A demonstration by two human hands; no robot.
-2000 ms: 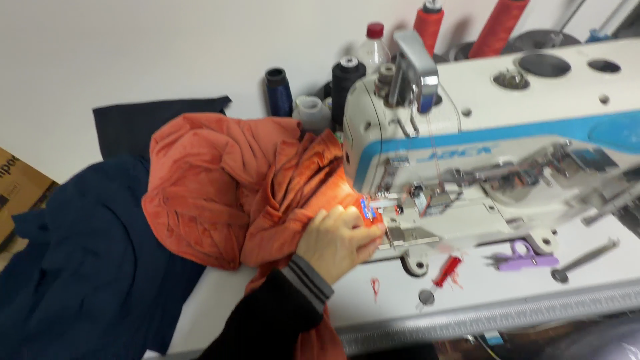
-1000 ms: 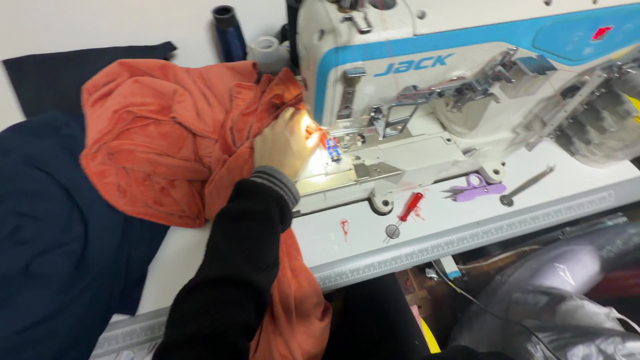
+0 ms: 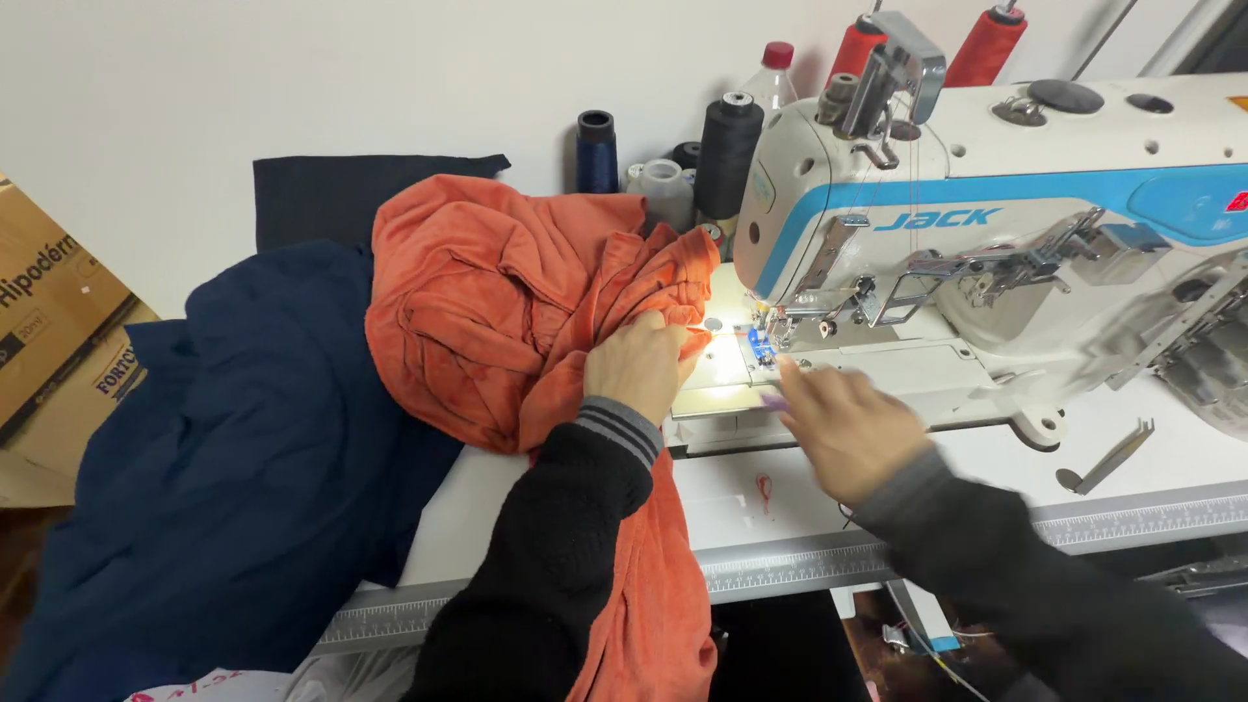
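My left hand (image 3: 639, 366) grips the gathered edge of an orange velour fabric piece (image 3: 487, 292), just left of the needle area of a white and blue Jack sewing machine (image 3: 985, 195). The blue presser foot (image 3: 761, 347) sits under the machine head in bright lamp light, apart from the fabric. My right hand (image 3: 853, 424), blurred, is in front of the presser foot over the machine bed. A bit of purple shows at its fingertips, likely the purple thread snips (image 3: 775, 401), mostly hidden by the hand. Part of the orange fabric hangs over the table's front edge.
Dark blue fabric (image 3: 234, 419) lies at the left beside a cardboard box (image 3: 58, 322). Thread cones, among them a black one (image 3: 729, 156), stand behind the machine. Metal tweezers (image 3: 1107, 458) and a red thread scrap (image 3: 764, 492) lie before it, near the ruler-marked table edge (image 3: 780, 570).
My right hand has come into view from the right. The purple snips no longer lie at their earlier place on the table. My left hand stays on the orange fabric. The view has shifted.
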